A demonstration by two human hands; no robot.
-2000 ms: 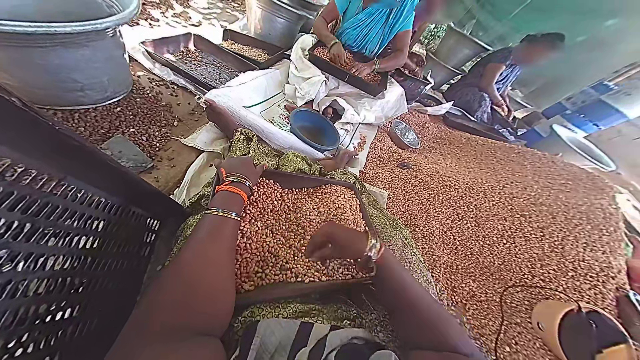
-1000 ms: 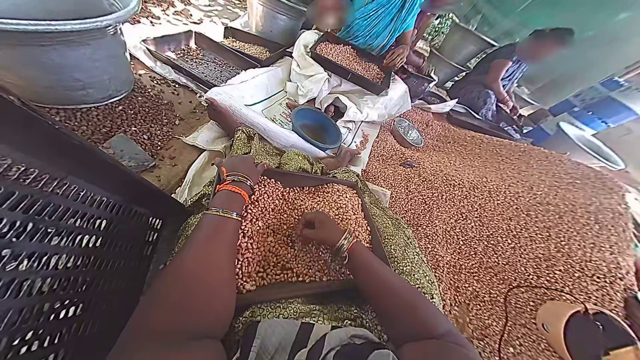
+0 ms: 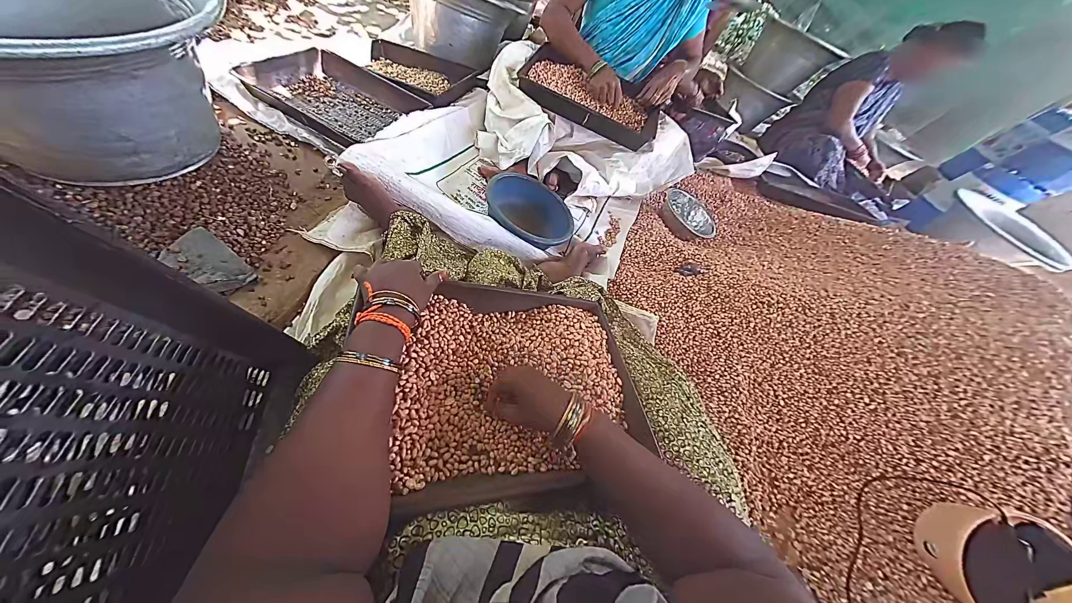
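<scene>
A dark rectangular tray [image 3: 536, 496] full of small reddish-brown nuts or kernels [image 3: 461, 419] lies on my lap, over a yellow-green patterned cloth [image 3: 687, 419]. My left hand [image 3: 400, 283] rests at the tray's far left corner; its fingers bend over the rim, and their grip is partly hidden. In the middle of the tray, my right hand [image 3: 526, 399] is low over the kernels with its fingers curled. Whether it holds any kernels cannot be seen. Both wrists wear bangles.
A black perforated crate [image 3: 126, 419] stands at left below a large metal tub [image 3: 109, 109]. A blue bowl [image 3: 530, 209] and a metal bowl [image 3: 688, 214] lie ahead. A kernel heap [image 3: 854, 352] spreads at right. Two people work at trays beyond, one handling kernels [image 3: 578, 84].
My right hand has moved from the tray's right side to its middle over the kernels. My left hand has stayed at the corner. The person ahead has brought both hands onto their tray.
</scene>
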